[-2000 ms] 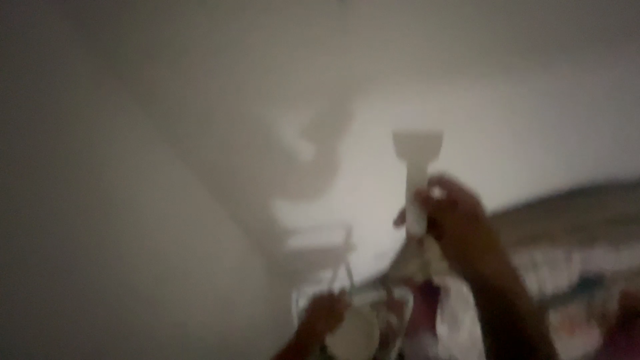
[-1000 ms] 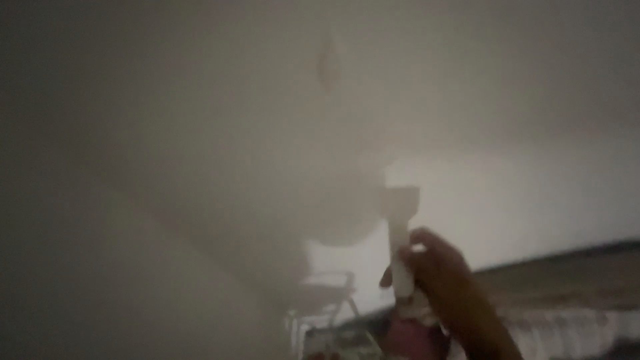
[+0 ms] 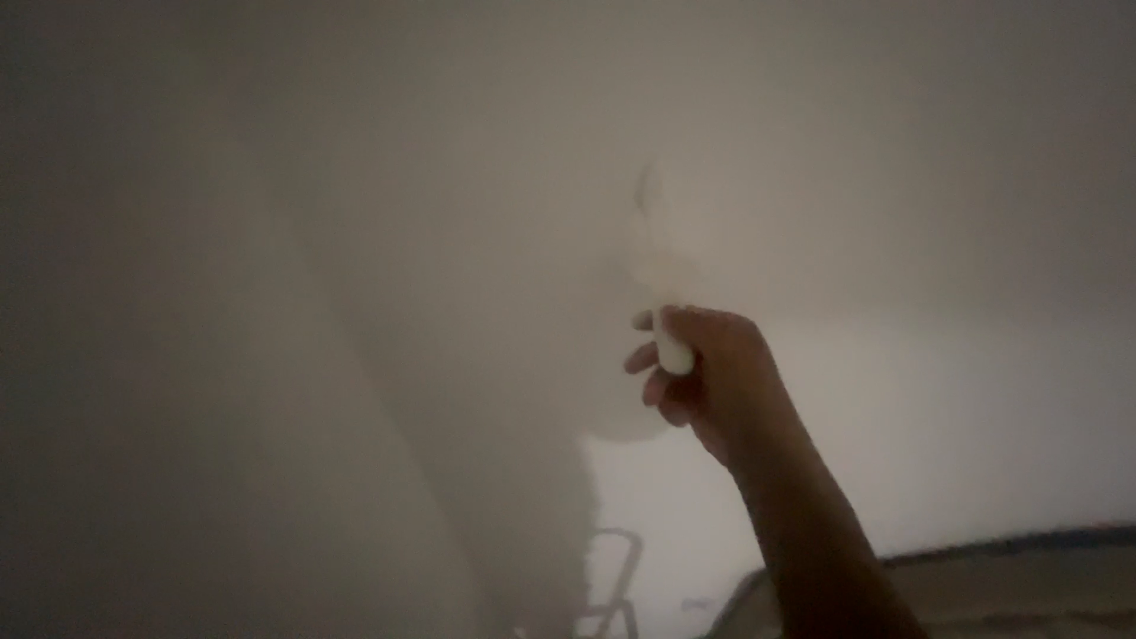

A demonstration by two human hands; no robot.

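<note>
My right hand [image 3: 710,364] is raised near the centre and grips the pale handle of a putty knife [image 3: 674,351]. Its wide blade points up and lies against or close to the pale wall or ceiling surface [image 3: 887,222]; the blade blends into that surface, so contact cannot be told for sure. Just above the blade is a small darker, elongated mark [image 3: 650,191]. My left hand is out of view.
A dim corner line between two pale surfaces runs down the left. Low in the centre shows a metal frame [image 3: 626,577], perhaps of a ladder or chair. A dark curved edge [image 3: 1003,541] crosses the lower right.
My right hand and the putty knife have moved up towards the dark mark. My left hand, seen low in the oldest frame, has gone out of view. The view has shifted too.
</note>
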